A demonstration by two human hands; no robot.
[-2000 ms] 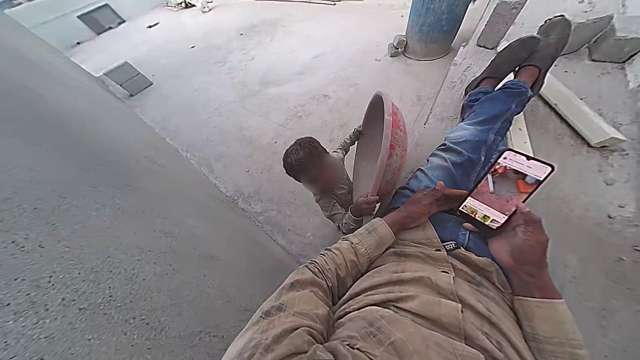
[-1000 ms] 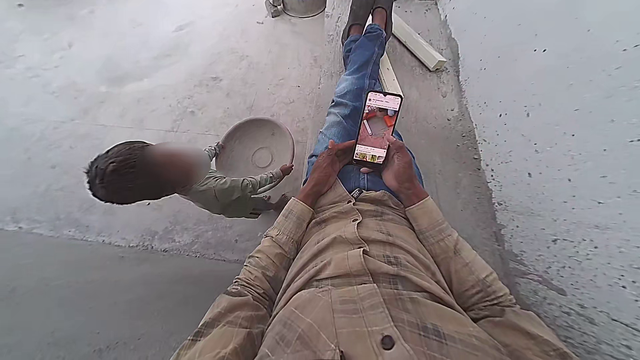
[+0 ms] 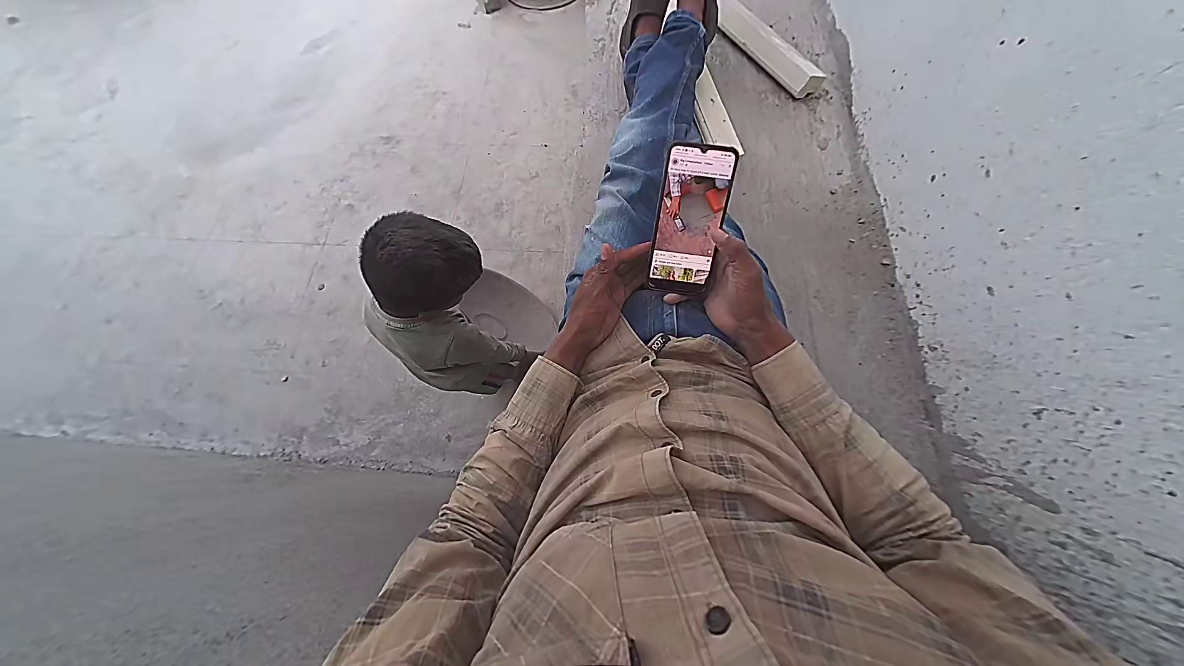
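A smartphone with a lit screen stands above my lap, its screen facing me. My right hand is closed around its lower right side, with the thumb at the edge of the screen. At the phone's lower left edge is my left hand, its fingers reaching to the case; whether it grips the phone or only rests against it, I cannot tell. My legs in blue jeans stretch out beyond the phone.
Close on my left is another person, with a round, shallow pan partly hidden behind them. Pale beams lie near my feet on the concrete floor. A rough grey wall surface runs along the right.
The other person's pan was raised on edge and tilted at first; now it appears lower and is partly covered by their body. The phone stays with my hands. The view has turned a lot.
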